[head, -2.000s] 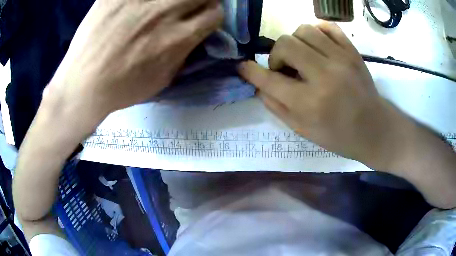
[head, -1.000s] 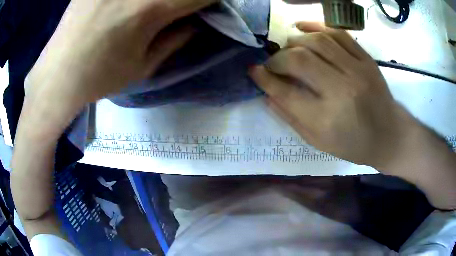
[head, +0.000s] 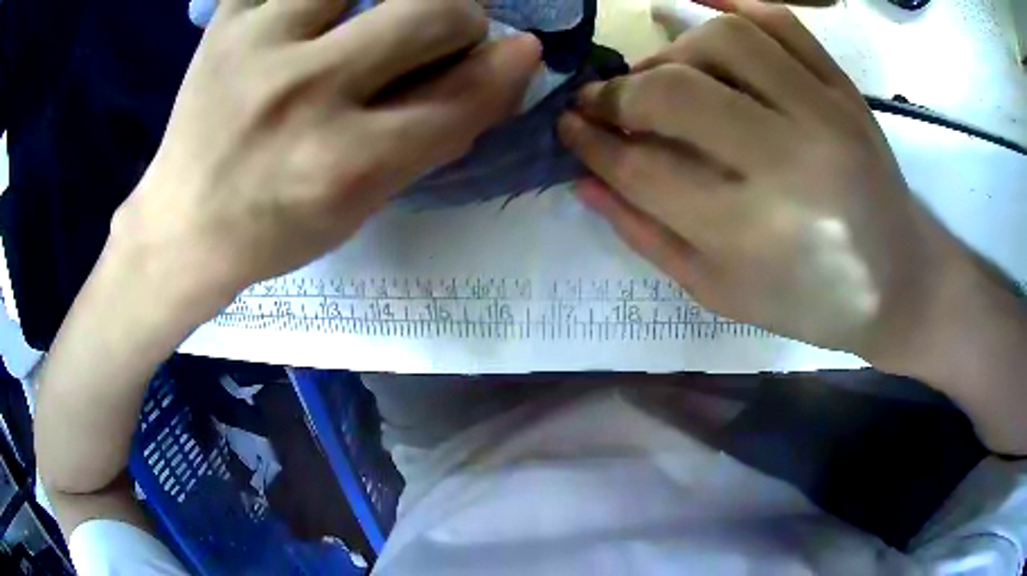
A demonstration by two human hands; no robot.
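Observation:
A grey knit piece (head: pixel 496 167) with a dark edge lies on the white table at the top centre, bunched between my hands. My left hand (head: pixel 327 135) is bent over its left part and grips it with curled fingers. My right hand (head: pixel 732 169) pinches its right end, beside a small dark bunched bit of cloth (head: pixel 603 68). Loose threads hang from the near edge of the grey cloth. The needle area is not visible behind the hands and cloth.
A measuring scale (head: pixel 496 309) runs along the table's near edge. Black cloth (head: pixel 90 135) is heaped at the left. A blue plastic basket (head: pixel 186 450) with scraps stands below the table at the left. A black looped handle (head: pixel 910 3) is cut off at the top right.
My left hand has moved right and closed nearer the dark bunched bit. The grey cloth shows less between my hands. The ribbed knob has nearly left the top edge as the view shifted.

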